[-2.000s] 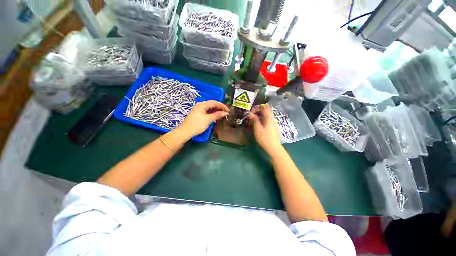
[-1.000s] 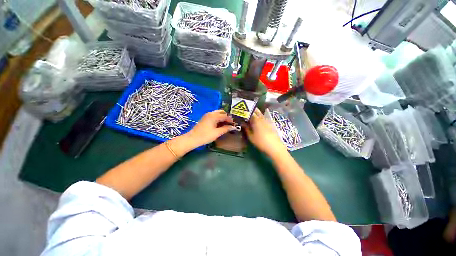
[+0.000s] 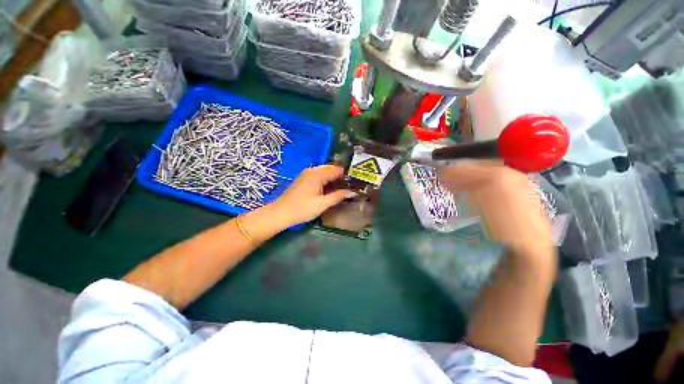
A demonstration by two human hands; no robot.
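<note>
My left hand (image 3: 311,196) is at the press fixture (image 3: 358,184), just under the warning label (image 3: 369,169). Its thumb and index finger are close together there; a small bright bit shows at the fingertips, too small to tell if it is a pin. My right hand (image 3: 491,187) is blurred, raised beside and below the press lever (image 3: 469,151) with its red ball knob (image 3: 533,142); whether it touches the lever cannot be told. The blue tray (image 3: 313,142) heaped with metal pins (image 3: 217,154) is left of the press. The base plate (image 3: 347,216) lies below the fixture.
A clear box (image 3: 431,196) of pins is right of the press, partly behind my right hand. Stacked clear boxes (image 3: 301,56) stand behind the tray, others (image 3: 600,300) at far right. A black phone (image 3: 103,186) and a plastic bag (image 3: 49,120) are at the left.
My right hand has left the fixture and moved right and up towards the lever. My left hand stays at the fixture. The view has shifted closer to the press.
</note>
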